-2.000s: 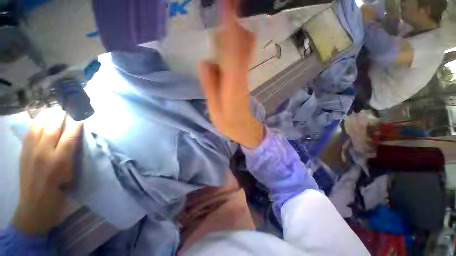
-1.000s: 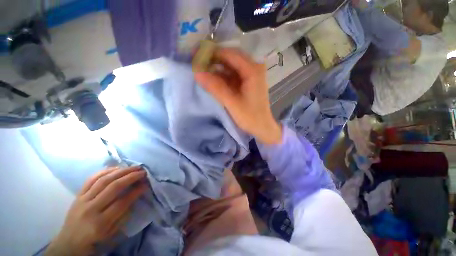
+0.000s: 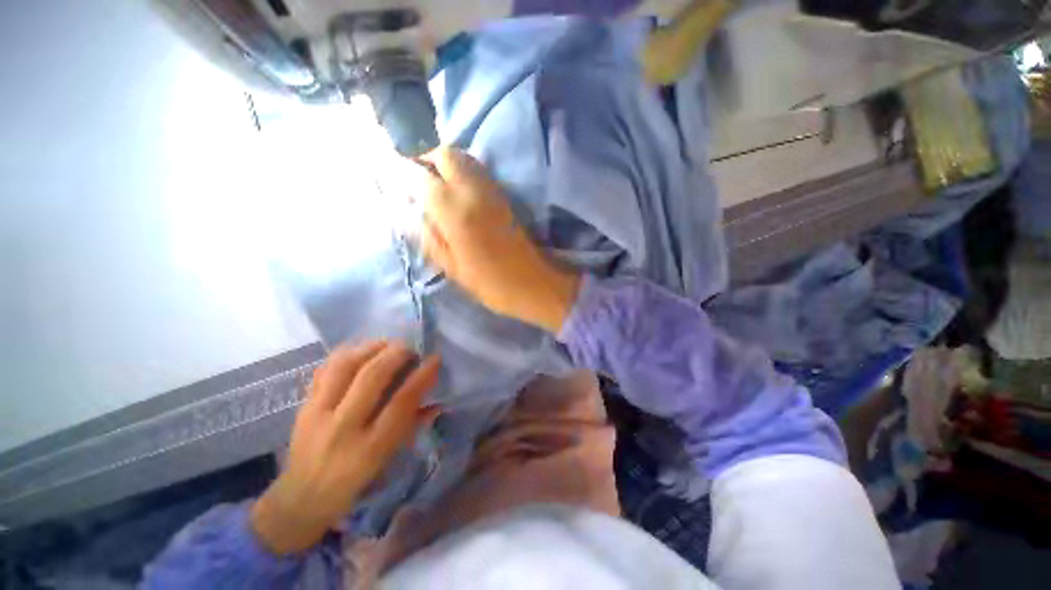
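Note:
The light blue garment (image 3: 617,173) lies in folds over the machine bed and hangs down to the lap. My right hand (image 3: 478,225) is at the cloth just below the dark cylindrical fitting (image 3: 401,106), with its fingertips in bright glare, pinching the cloth's edge. My left hand (image 3: 352,421) is nearer my body, on the lower part of the same cloth by the table edge, thumb and fingers closed on its edge. The needle area is washed out by the glare.
The grey table-edge ruler (image 3: 196,421) runs along the front. A yellow knob (image 3: 682,44) is above the garment. More blue cloth (image 3: 824,305) hangs at right over a blue basket (image 3: 870,386). Pinkish-brown cloth (image 3: 553,444) covers the lap.
The view has shifted. My right hand has left the yellow knob and come down to the cloth by the fitting. My left hand has moved to the cloth at the table's front edge.

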